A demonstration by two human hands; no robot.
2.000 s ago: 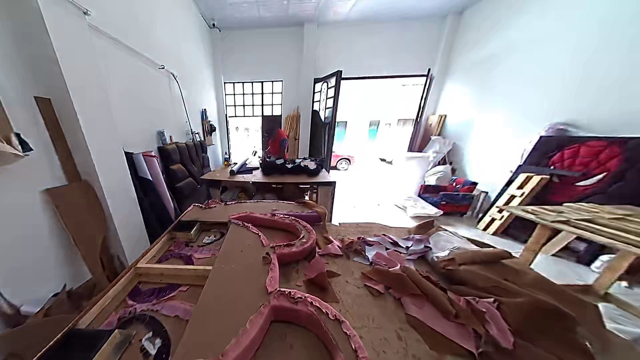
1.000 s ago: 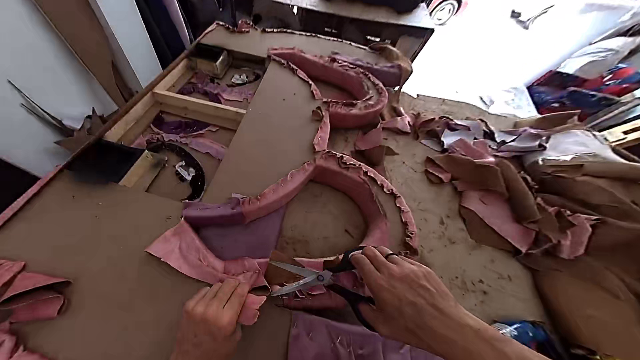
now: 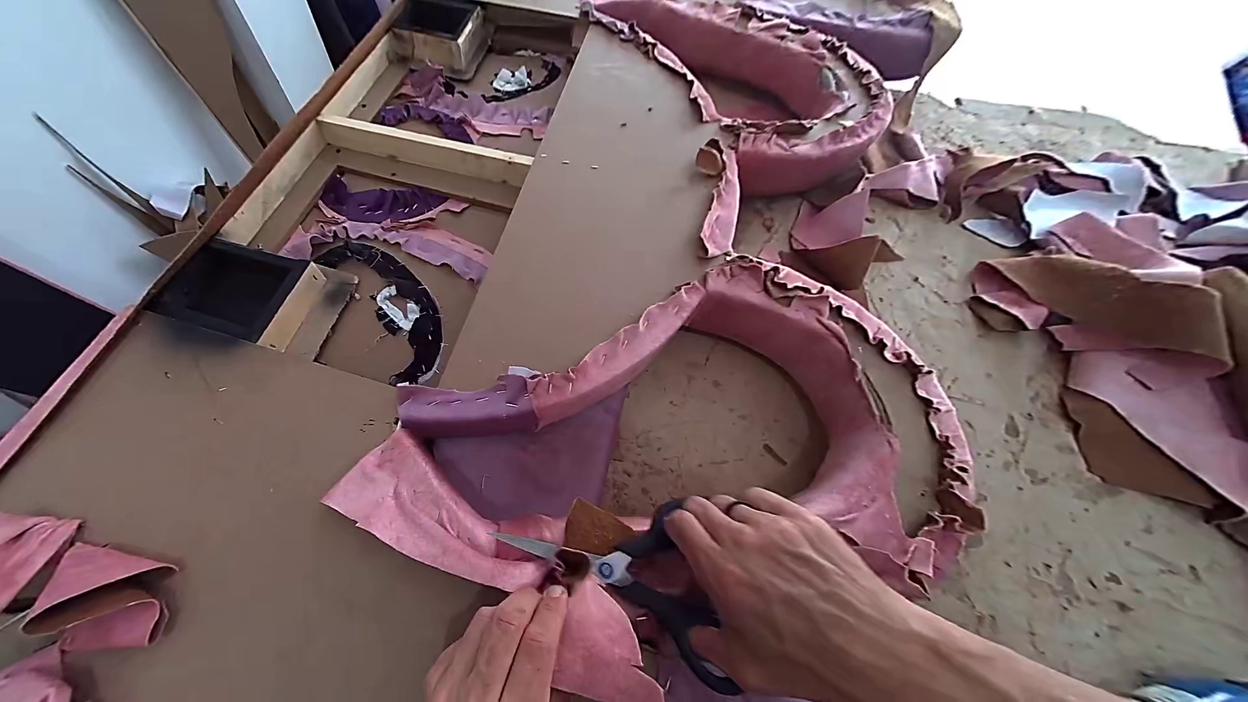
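My right hand (image 3: 780,575) grips black-handled scissors (image 3: 612,567), whose blades point left over the pink leather (image 3: 419,517) at the near edge of a curved, leather-covered frame piece (image 3: 809,361). The leather lies between the blades, though the lower blade is mostly hidden. With thumb and fingers, my left hand (image 3: 502,643) pinches the pink leather just below the blades. A small brown-backed flap (image 3: 595,526) stands up beside them. Purple leather (image 3: 526,463) lines the piece's left part, and its gathered pink edge is stapled along the rim.
Pink and brown leather scraps (image 3: 1141,361) are heaped at the right, with more pink scraps (image 3: 78,585) at the lower left. A second curved covered piece (image 3: 809,146) lies farther back. Wooden crossbars (image 3: 419,151) and a black box-like recess (image 3: 229,292) are at the upper left.
The view has come closer to the work. The scissor blades, open wide one second ago, are now nearer together on the pink leather. Neither hand showed two seconds ago.
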